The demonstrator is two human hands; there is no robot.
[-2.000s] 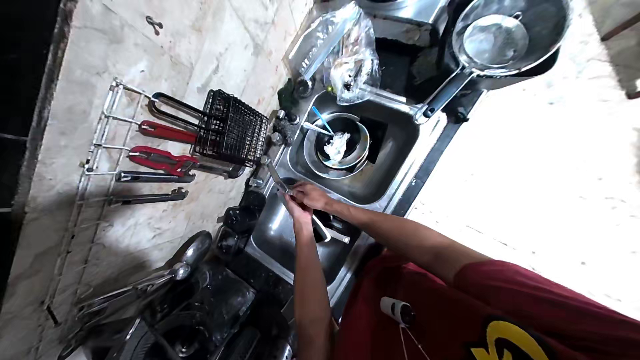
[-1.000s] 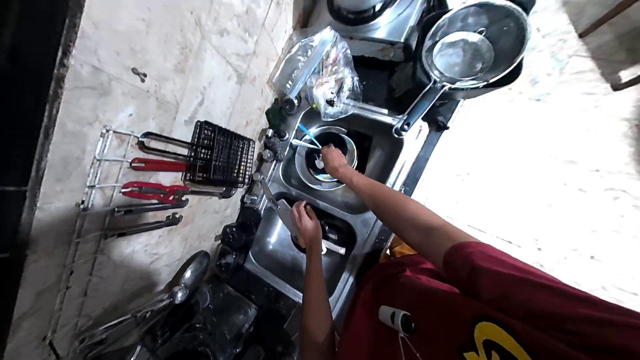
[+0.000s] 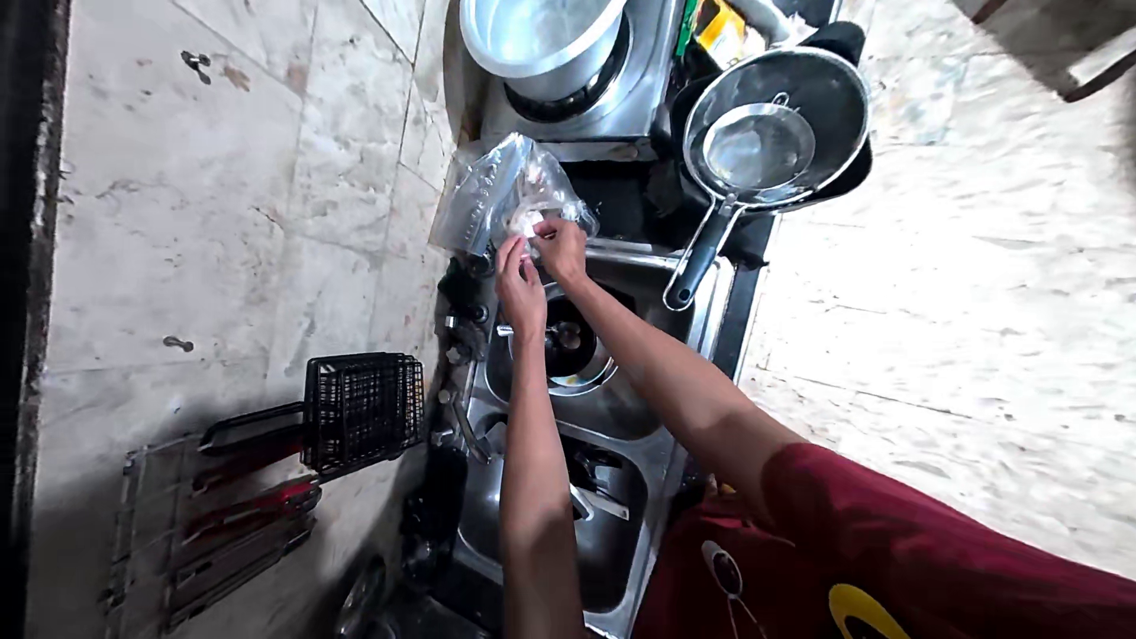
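My left hand (image 3: 521, 284) is at the near edge of a clear plastic bag (image 3: 497, 191), its fingers beside a small white crumpled thing (image 3: 527, 222). My right hand (image 3: 563, 250) pinches that white thing at the bag; its material is unclear. Below my hands, a round pot (image 3: 568, 342) with a dark inside sits in the upper basin of a steel double sink (image 3: 626, 417), partly hidden by my left wrist. Utensils, one with a pale flat handle (image 3: 606, 504), lie in the lower basin.
A large aluminum pot (image 3: 541, 40) stands on a gas stove (image 3: 648, 80). Right of the bag, a fine-mesh strainer (image 3: 759, 151) rests in a dark pan (image 3: 834, 89). A wire grill basket (image 3: 366, 413) and red-handled tools (image 3: 253, 510) hang on the left wall. A faucet (image 3: 466, 426) stands beside the sink.
Both hands have moved to the plastic bag, the right one from the pot in the upper basin, the left from beside the faucet. The view has shifted toward the stove.
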